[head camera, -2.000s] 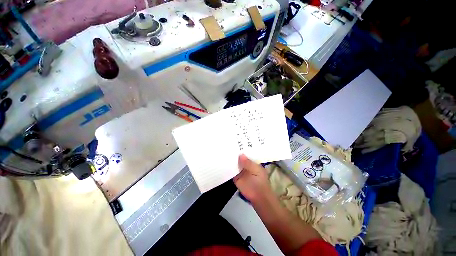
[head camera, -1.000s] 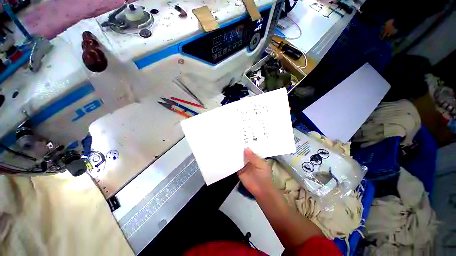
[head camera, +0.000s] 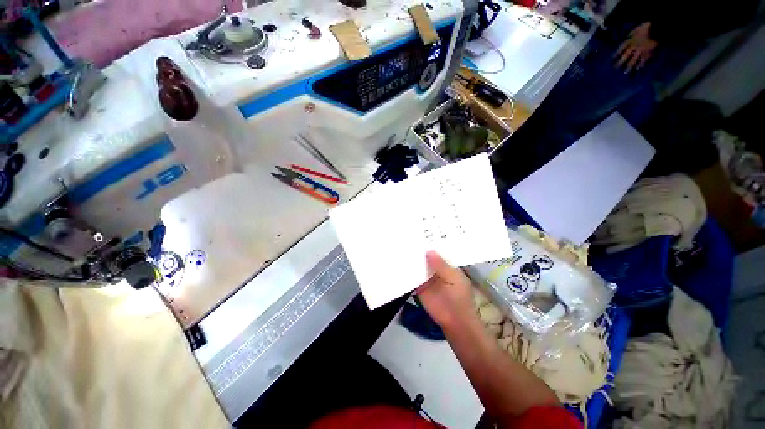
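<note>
My right hand (head camera: 447, 293) comes in from the lower right and holds a white paper note (head camera: 424, 230) by its lower edge, thumb on top, fingers hidden behind. Handwritten lines show on the note's right half. The note is held above the front edge of the sewing machine table (head camera: 243, 251). Orange-and-blue thread snips (head camera: 310, 184) lie on the table left of the note, with a thin red stick (head camera: 323, 173) and slim grey tweezers (head camera: 319, 156) beside them. Cream fabric (head camera: 101, 360) lies at the lower left, by the needle area. My left hand is not in view.
The white machine head (head camera: 277, 117) spans the back. Black scraps (head camera: 394, 162) and a shallow box (head camera: 461, 134) sit behind the note. A printed plastic bag (head camera: 545, 293) and cream pieces (head camera: 671, 369) are at right, below a white sheet (head camera: 583, 180). A person's hand (head camera: 637, 48) shows upper right.
The note and my right hand have moved slightly right, uncovering more of the snips and black scraps. Another person's hand has come into view at the upper right.
</note>
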